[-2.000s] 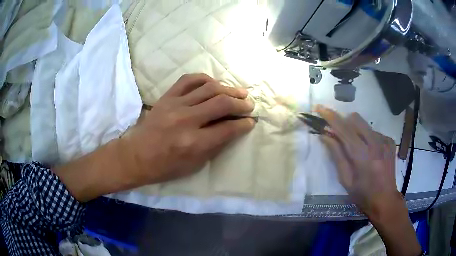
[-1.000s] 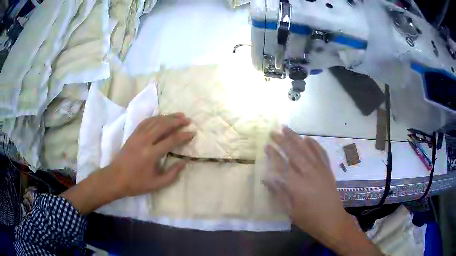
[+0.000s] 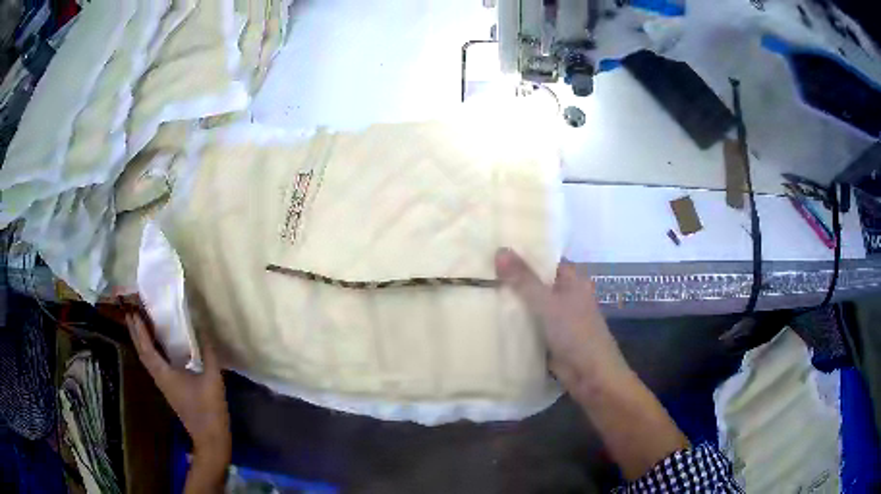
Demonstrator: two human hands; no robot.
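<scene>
A cream padded garment panel (image 3: 386, 333) with a white backing edge lies on the machine table and hangs a little over its front edge. A thin dark brown piping strip (image 3: 372, 284) runs across it, and small brown lettering or embroidery (image 3: 298, 205) shows above. My right hand (image 3: 551, 299) grips the panel's right edge, thumb on top, at the end of the piping. My left hand (image 3: 185, 376) is at the panel's lower left side, holding the edge by a folded white flap (image 3: 166, 294); its fingertips are partly hidden.
The sewing machine (image 3: 541, 48) stands behind with its lamp lit. Layered cream pieces (image 3: 126, 96) lie at left. A dark flat pad (image 3: 681, 96), brown scrap (image 3: 686, 215) and pink-and-blue tool (image 3: 811, 217) lie right. A measuring tape (image 3: 676, 287) runs along the front edge. A cream piece (image 3: 778, 415) hangs low right.
The panel now lies opened out, with lettering visible and its white flaps mostly out of sight. My left hand moved down and left to its edge. My right hand moved to its right edge; the snips are gone from it.
</scene>
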